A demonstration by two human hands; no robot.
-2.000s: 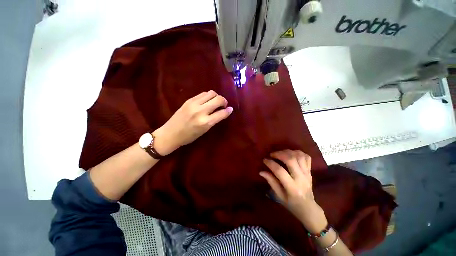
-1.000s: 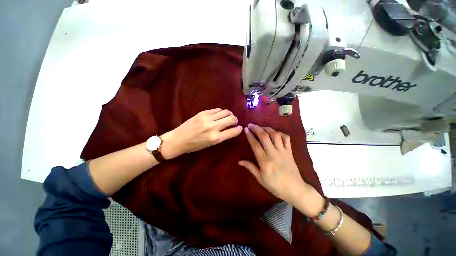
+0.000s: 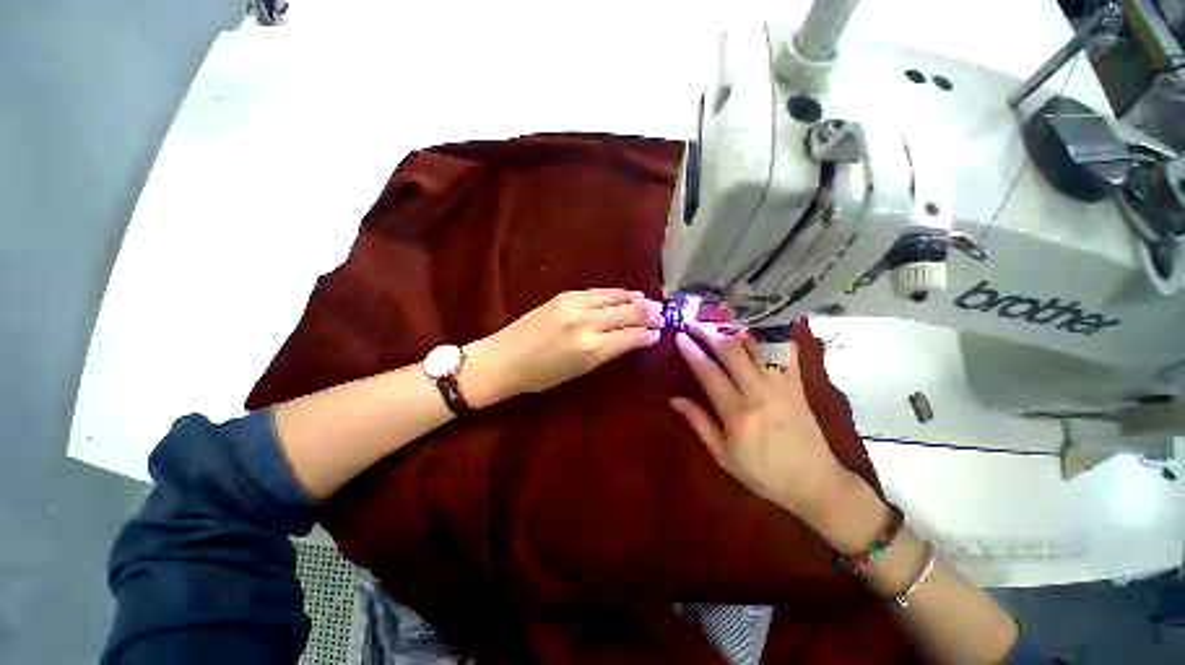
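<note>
The red-brown cloth (image 3: 520,481) lies spread over the white machine table and hangs over its front edge. My left hand (image 3: 565,344) is at the left of the needle light (image 3: 682,312), thumb and fingertips together on the cloth. My right hand (image 3: 767,422) lies on the cloth just right of and below the needle, fingers spread, fingertips close to the light. The presser foot and needle are mostly hidden by glare and my fingertips. The white sewing machine head (image 3: 793,169) stands over the cloth.
A small dark object (image 3: 920,407) lies on the machine bed at the right. Ruler-like marks (image 3: 1014,548) run along the table's front right. A small striped patch (image 3: 730,630) shows at the bottom beside the cloth. The machine arm (image 3: 1027,221) extends to the right.
Both hands have moved up to the needle; my right hand came up from the lower cloth to beside my left. The view has shifted, so the machine sits lower and further right.
</note>
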